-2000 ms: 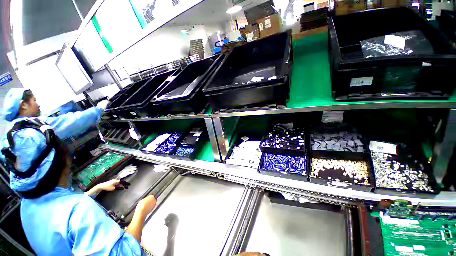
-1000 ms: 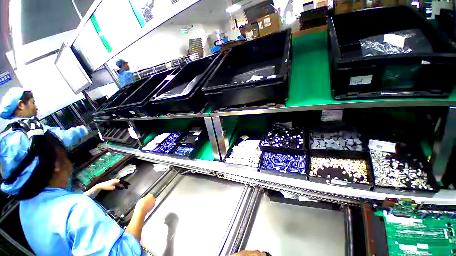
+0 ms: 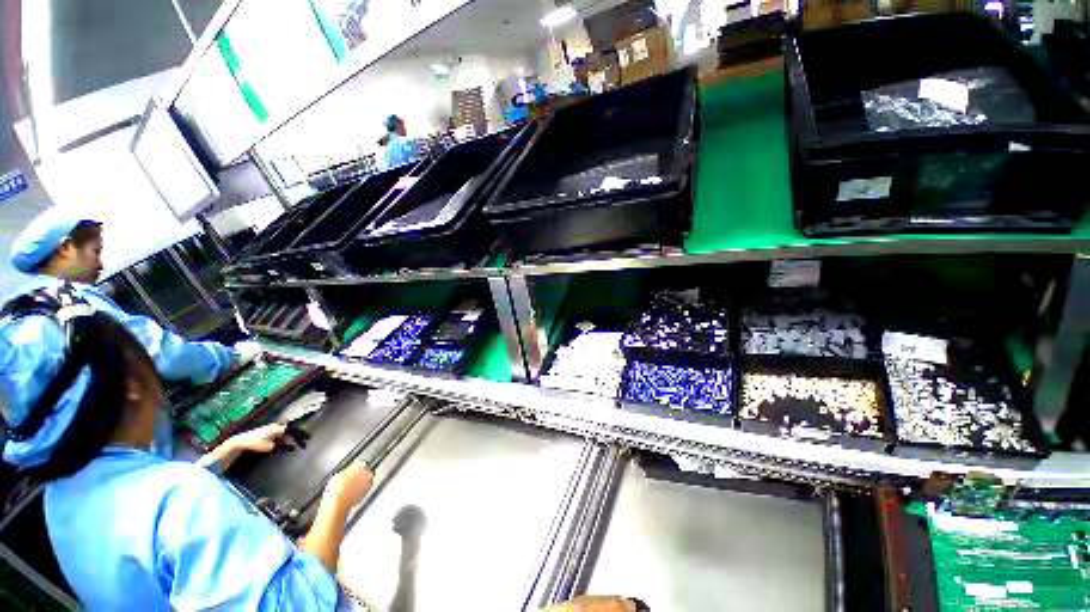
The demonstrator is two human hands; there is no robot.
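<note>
My left hand (image 3: 595, 604) is cut off by the bottom edge. Only a strip of it shows, with a dark tip at its right end, over the lower left of a bare pale-grey metal plate (image 3: 717, 538). Whether it holds anything cannot be told. My right hand is out of the picture. A green circuit board (image 3: 1010, 562) with white markings lies in a dark and reddish-brown frame (image 3: 905, 550) at the lower right, cut off by the picture's edge.
Bins of white parts (image 3: 586, 362), blue parts (image 3: 678, 389) and yellowish-cream parts (image 3: 813, 401) line the lower shelf. Black totes (image 3: 944, 179) stand above. A worker in blue (image 3: 179, 526) is close on the left, another behind, at a green board (image 3: 245, 398).
Slightly more of my left hand shows at the bottom edge. The farther left worker's arm has come down from the shelf to the board. A distant person has appeared and moved right.
</note>
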